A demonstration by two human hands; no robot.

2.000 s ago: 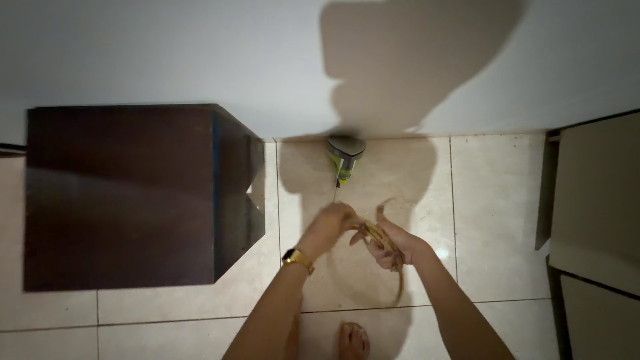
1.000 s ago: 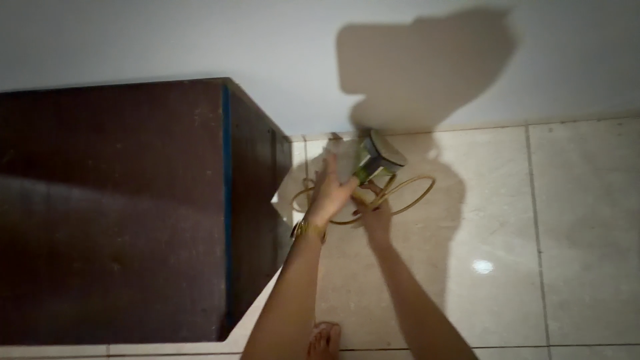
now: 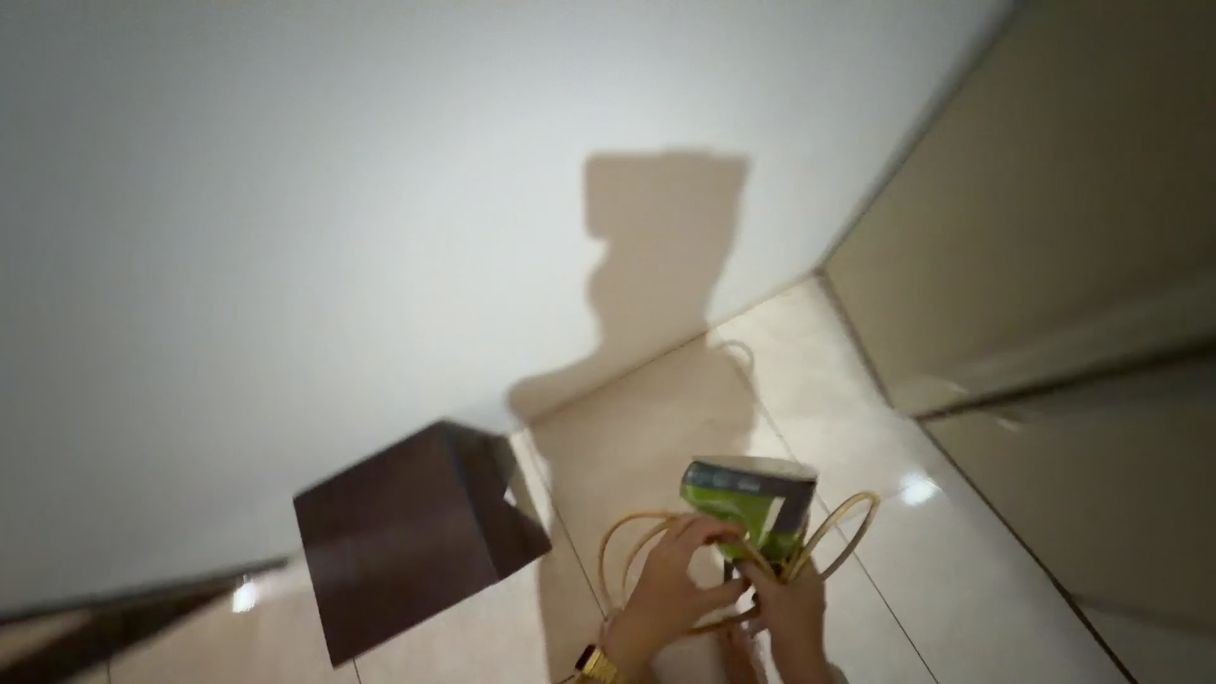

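Note:
A green and dark grey corded tool (image 3: 750, 499) with a flat, pale-edged head is raised above the tiles, head end up. Its yellowish-brown cord (image 3: 855, 532) hangs in loose loops on both sides of it. My left hand (image 3: 670, 594), with a gold watch (image 3: 597, 665) at the wrist, curls its fingers over the cord against the tool's lower green part. On the other side, my right hand (image 3: 793, 603) grips the cord close beneath the tool. The tool's lower end is partly hidden by my fingers.
A dark brown box-like piece of furniture (image 3: 394, 541) stands at lower left by the white wall (image 3: 285, 237). Beige panels (image 3: 1035, 228) border the right side. Pale tiles (image 3: 883, 579) cover the floor, and a shadow falls across floor and wall.
The tool stood on the floor by the wall two seconds ago, apart from my hands; now it is lifted between them. Its cord has spread into wider loops. The view has swung and tilted.

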